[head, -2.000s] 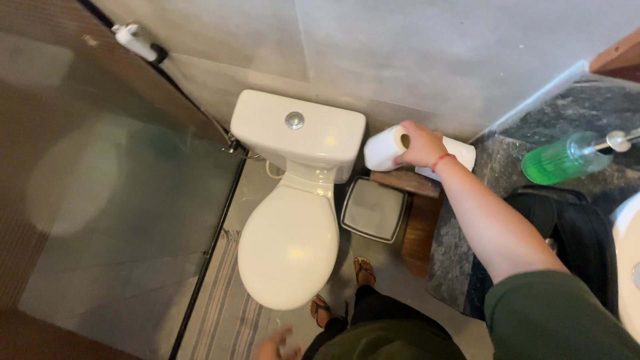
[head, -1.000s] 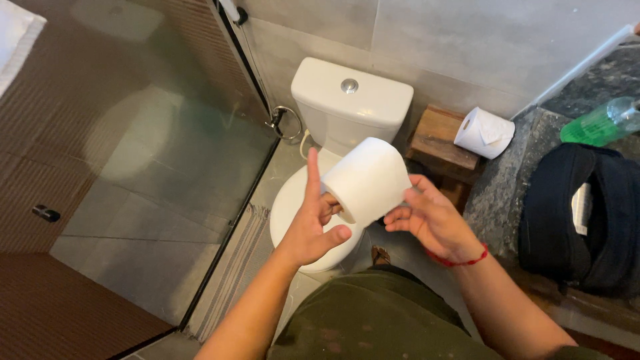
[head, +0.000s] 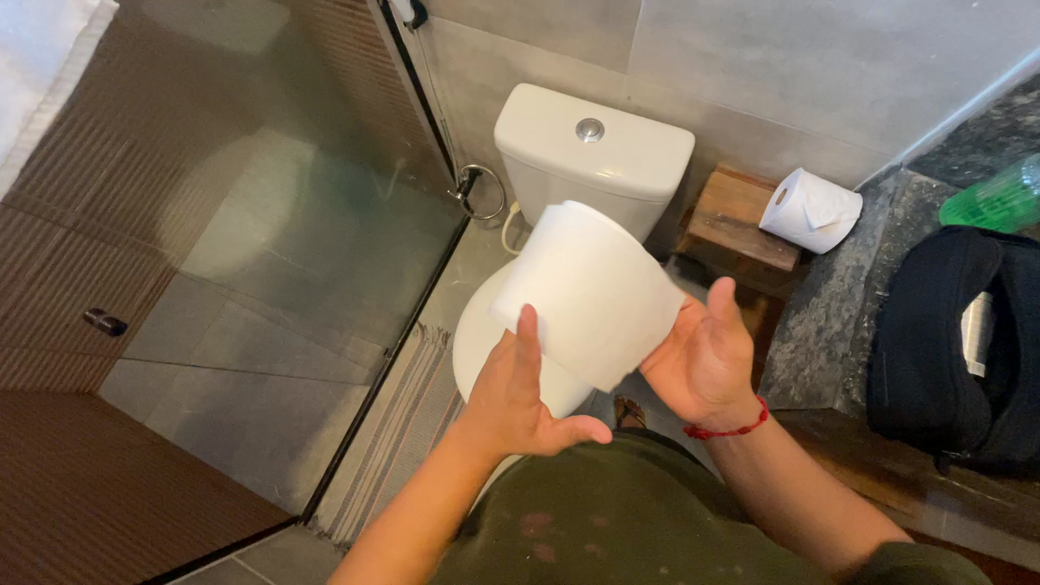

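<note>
A white toilet paper roll (head: 561, 268) is held in front of me, over the toilet, with a short length of its paper unrolled toward the right. My left hand (head: 524, 390) supports the roll from its near end; some of its fingers are hidden behind or inside the roll, while the thumb and one finger stick out. My right hand (head: 707, 357), with a red bracelet at the wrist, is at the loose end of the paper, its fingers partly behind the sheet and its thumb raised. Beyond the roll stands the white toilet cistern (head: 593, 150); the closed lid (head: 479, 333) is partly covered.
A second toilet paper roll (head: 812, 213) lies by a wooden shelf (head: 735, 215) and the stone counter (head: 812, 341). An open black bag (head: 926, 341) and a green bottle (head: 995, 199) rest at the right. A glass shower panel (head: 309, 244) and a striped mat (head: 390, 431) are at left.
Two seconds ago my right hand gripped the roll near the shelf. The roll has since come in front of me, between both hands, and its loose end now extends toward my right hand.
</note>
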